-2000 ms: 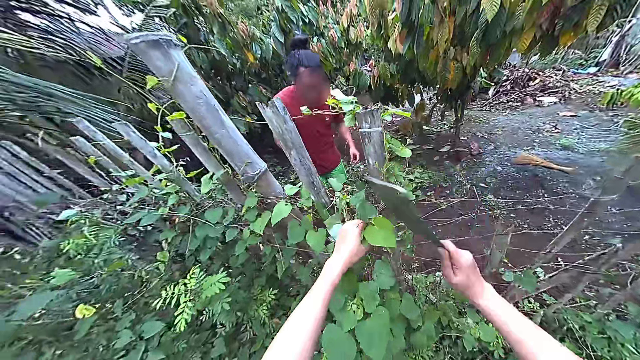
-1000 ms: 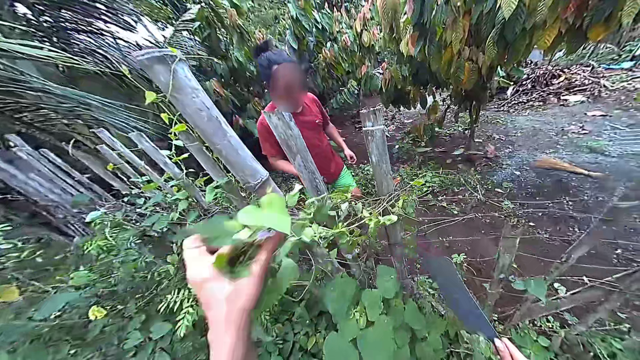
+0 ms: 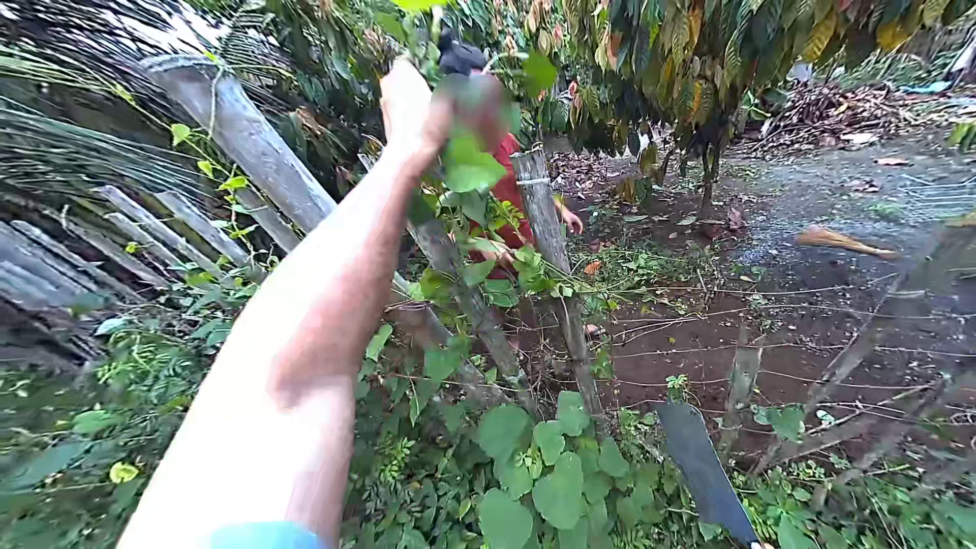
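Note:
My left hand (image 3: 412, 114) is raised high at the top middle, closed around a leafy vine (image 3: 471, 164) that hangs down beside the fence posts. At the bottom right my right hand (image 3: 760, 545) barely shows at the frame's edge, at the lower end of a machete (image 3: 703, 465). The dark blade points up and left, below the wire fence. A weathered wooden post (image 3: 555, 236) stands just right of the hanging vine.
Behind the fence is a person in a red shirt (image 3: 509, 187), partly hidden by the vine. Wire strands (image 3: 686, 347) run right from the posts. A thick leaning post (image 3: 252, 137) stands at left, and broad-leaved vines (image 3: 560, 488) grow below. A broom-like bundle (image 3: 842, 242) lies on the ground beyond.
My left hand has risen from low at the fence to the top of the view, pulling vine up with it. The machete has moved away from the posts, down to the lower right.

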